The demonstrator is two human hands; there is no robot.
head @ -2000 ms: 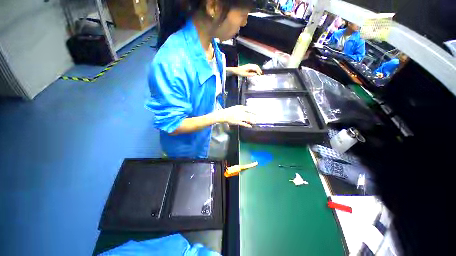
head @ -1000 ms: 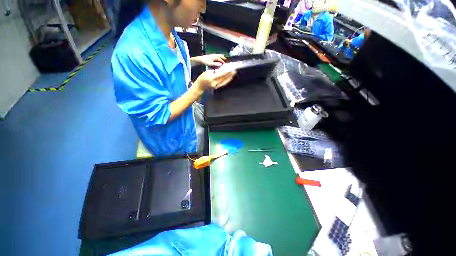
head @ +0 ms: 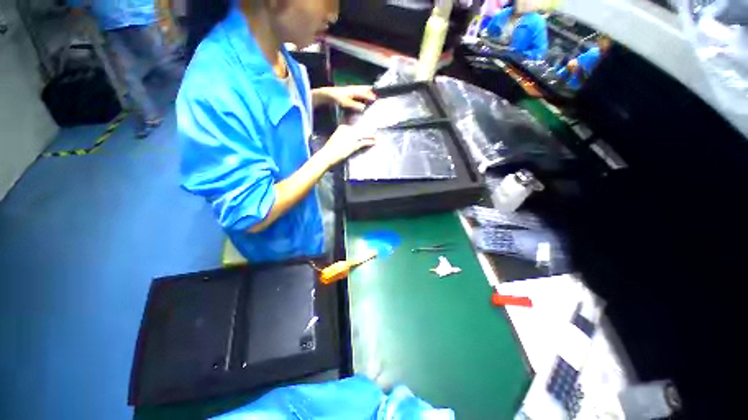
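Neither of my hands is in the picture; only a blue sleeve shows at the bottom edge. A black two-pocket foam tray [head: 328,312] lies at the lower left with a dark shiny panel [head: 281,316] in its right pocket. The left pocket looks dark, and I cannot tell what it holds. An orange-yellow hand tool [head: 335,271] lies beside the tray at the mat's left edge. A thin dark sliver, perhaps tweezers [head: 431,248], and a small white star-shaped piece [head: 445,267] lie on the green mat [head: 426,336].
A coworker in blue [head: 234,131] has both hands at a raised two-pocket tray [head: 414,198] with shiny panels [head: 402,155]. A small bottle [head: 513,190], dot sheets [head: 502,234], a red bar [head: 512,300] and a clear bag [head: 492,127] are on the right. Another person stands behind.
The view has shifted right. The coworker's tilted panel now lies flat in the tray, and a shiny panel shows again in the nearer pocket. A person has appeared at the upper left.
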